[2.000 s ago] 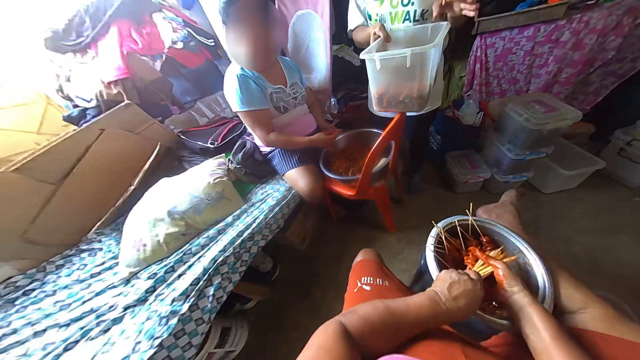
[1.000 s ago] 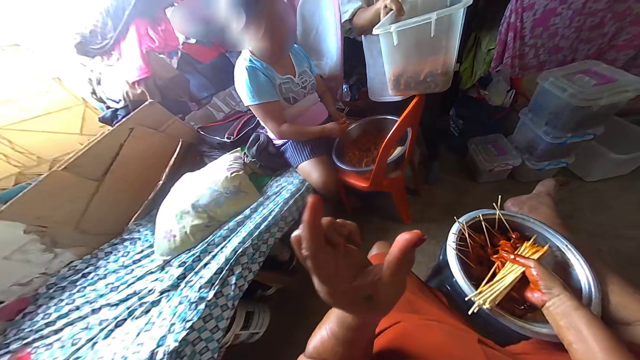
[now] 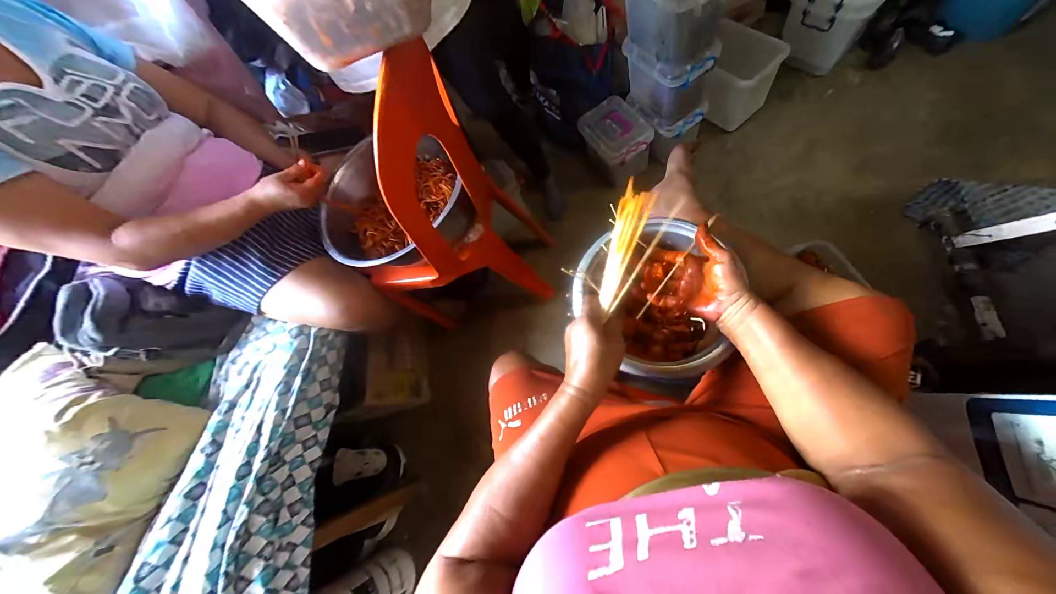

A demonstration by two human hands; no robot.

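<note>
My left hand (image 3: 596, 342) grips a bundle of thin wooden skewers (image 3: 625, 247), held upright over the near left rim of a metal bowl (image 3: 719, 356). The bowl rests between my legs and holds red, sauce-coated pieces (image 3: 660, 334), likely meat. Over its right side is my right hand (image 3: 716, 276), smeared with red sauce, palm turned inward beside the pieces. A few loose skewers slant between the two hands; whether my right fingers hold any of them, I cannot tell.
At the left, a seated person's hands (image 3: 293, 183) are beside a second bowl (image 3: 332, 239) of reddish strips on an orange plastic chair (image 3: 396, 148). Stacked clear plastic boxes (image 3: 672, 74) stand beyond my foot. A cloth-covered bench (image 3: 247, 429) with a pillow (image 3: 99, 445) is at lower left.
My left hand, raised with its fingers apart a second ago, now holds the skewer bundle that was at my right hand. The view has swung down and right.
</note>
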